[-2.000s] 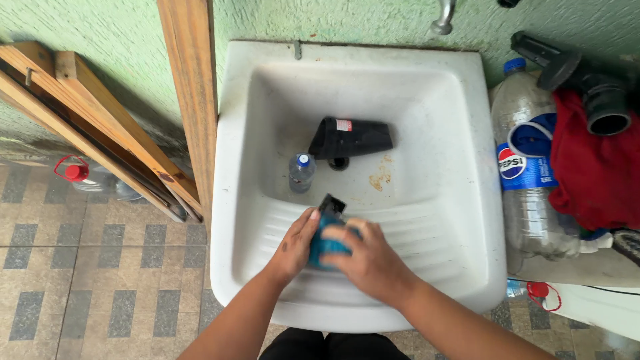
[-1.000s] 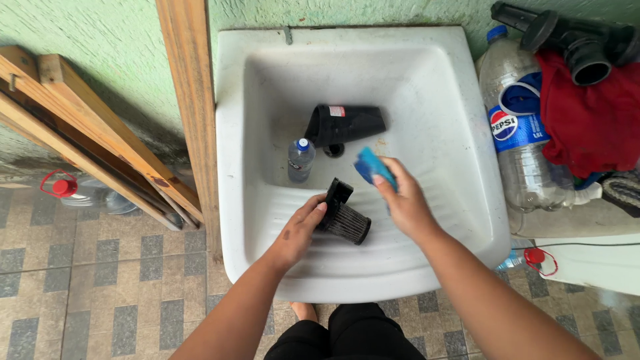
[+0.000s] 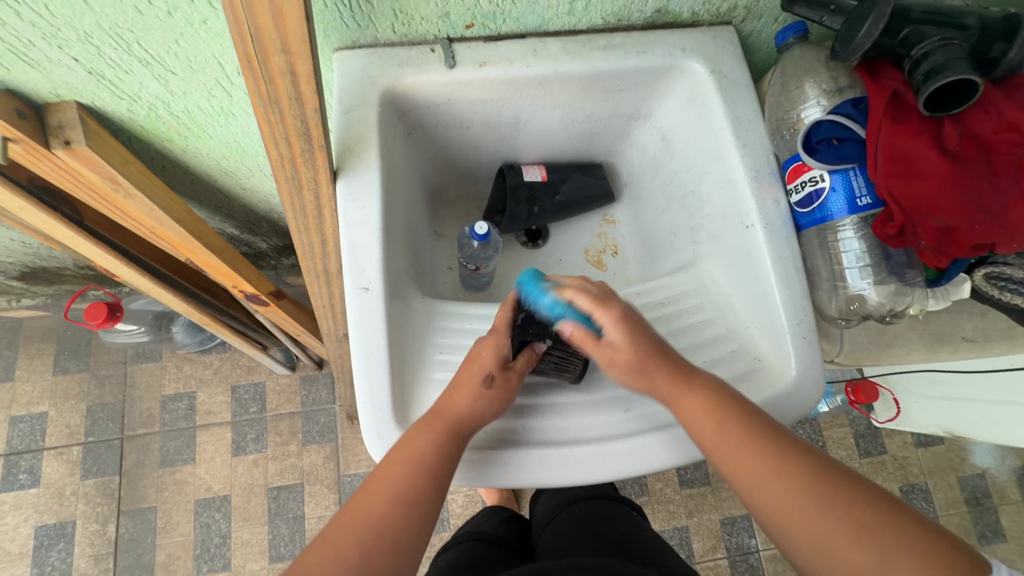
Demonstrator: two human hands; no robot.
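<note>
My left hand (image 3: 492, 372) grips a black plastic part with a ribbed, slotted lower end (image 3: 562, 366) over the washboard slope of the white laundry sink (image 3: 580, 472). In my right hand (image 3: 628, 328) is a blue object (image 3: 552, 302), blurred, perhaps a sponge or brush, held against or just over the upper end of the black part. My fingers and the blue object hide much of that part. In the basin, a black tapered plastic housing (image 3: 560, 194) with a small label lies on its side by the drain (image 3: 532, 236). A small clear bottle with a blue cap (image 3: 478, 260) stands left of it.
Wooden boards (image 3: 292, 160) lean on the green wall at left, near a red-capped jug (image 3: 102, 314) on the floor. At right are a large plastic soda bottle (image 3: 840, 232), a red cloth (image 3: 936, 184) and a black pipe fitting (image 3: 948, 76). Brownish residue (image 3: 604, 244) marks the basin.
A second ago the blue object was raised apart from the black part; my right hand has brought it back onto or close over it. My left hand has kept hold of the part.
</note>
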